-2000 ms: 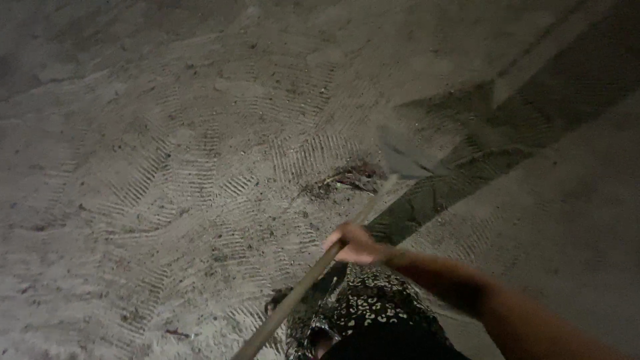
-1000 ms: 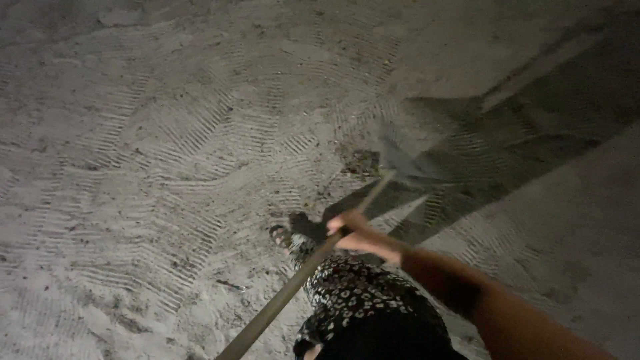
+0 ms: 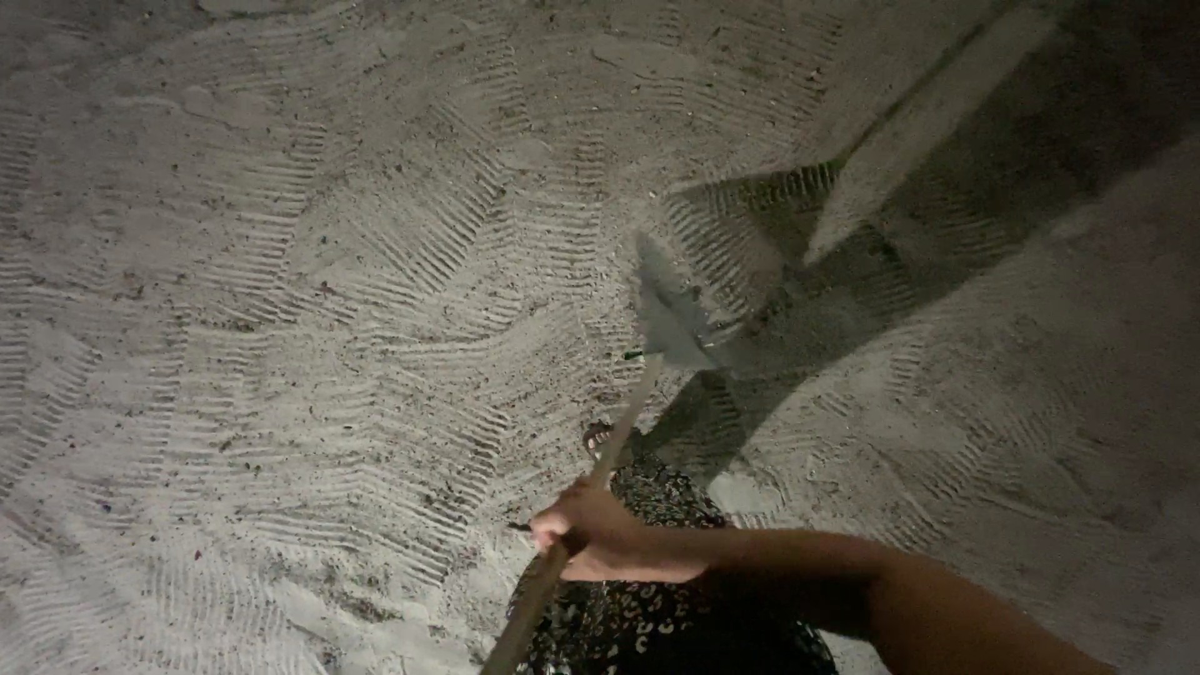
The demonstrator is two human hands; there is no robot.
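Note:
My right hand [image 3: 586,534] is closed around a long wooden handle [image 3: 530,609], which runs from the bottom edge up towards the middle of the view. At the handle's far end, a grey, roughly fan-shaped tool head [image 3: 677,323] lies at or just above the sandy ground [image 3: 375,375]. The head is blurred, so its exact kind cannot be told. A small green bit [image 3: 634,355] shows at its left edge. My left hand is out of view, and so is the lower end of the handle.
Ridged, comb-like marks cover much of the pale ground, with small dark bits scattered over it. My foot [image 3: 597,438] and dark patterned clothing [image 3: 656,506] are just beyond and below the right hand. A long dark shadow [image 3: 937,234] stretches to the upper right.
The dark clump of debris seen beside the tool head in the earlier frames no longer shows there. My right hand stays on the handle. The view has shifted over the ground.

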